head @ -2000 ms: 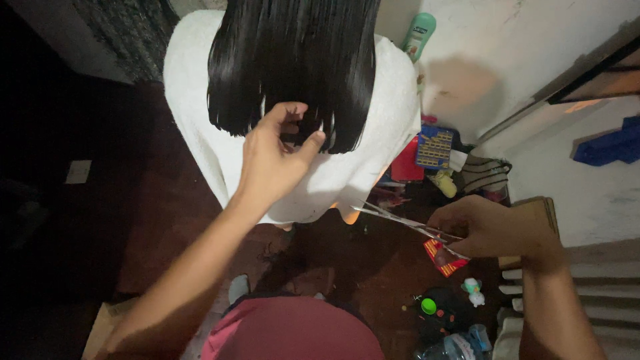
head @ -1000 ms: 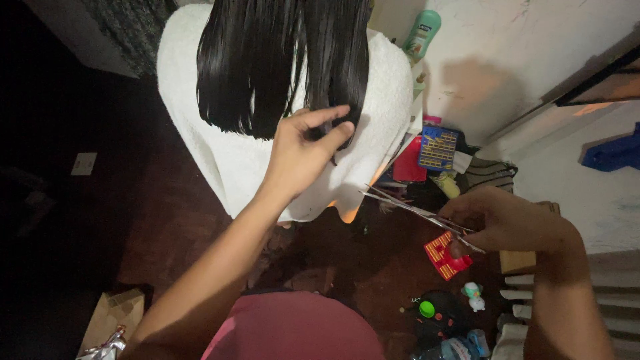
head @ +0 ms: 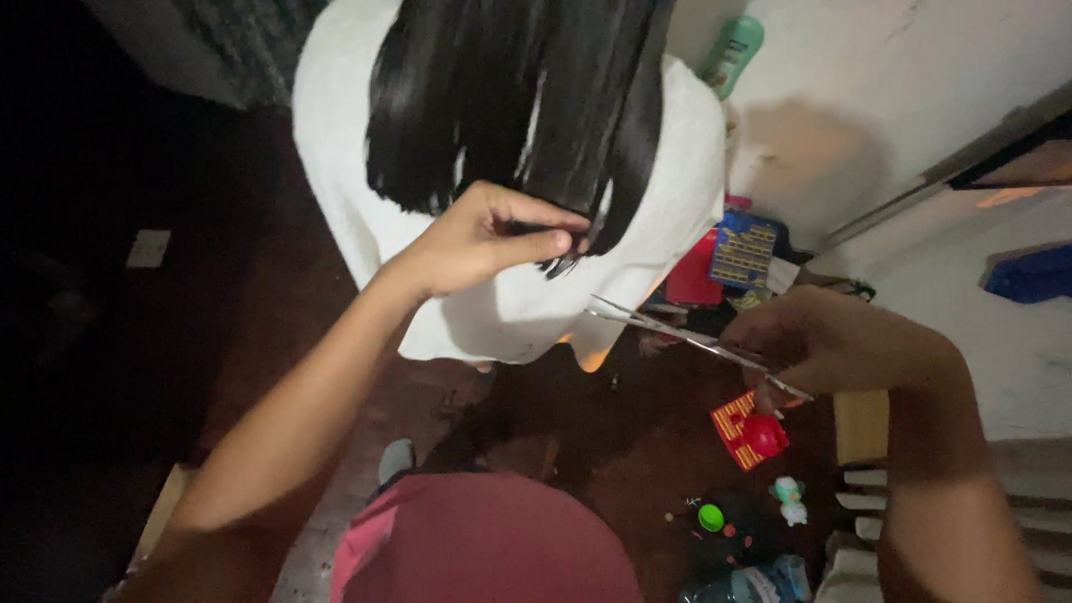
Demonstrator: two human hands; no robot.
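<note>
Long dark hair (head: 502, 100) of a seated or standing person, I cannot tell which, hangs over a white towel (head: 335, 142) on the back. My left hand (head: 486, 239) pinches the lower end of a lock between thumb and fingers, and the tips stick out below them. Metal scissors (head: 670, 331) are in my right hand (head: 812, 343), to the right of and below the lock. Their blades are slightly apart, point left, lie in front of the towel's lower right part and do not touch the hair.
On the right, a green bottle (head: 735, 54) stands by the wall. A blue box (head: 744, 251) and a red item (head: 695, 272) lie below it. On the dark floor are a red and yellow piece (head: 745, 431), a green cup (head: 710, 517), a small figurine (head: 790, 501) and a plastic bottle (head: 754, 582).
My left hand has gone from loosely touching the hair to pinching a lock's end. The scissors in my right hand have come nearer to the hair, with their blades now slightly apart.
</note>
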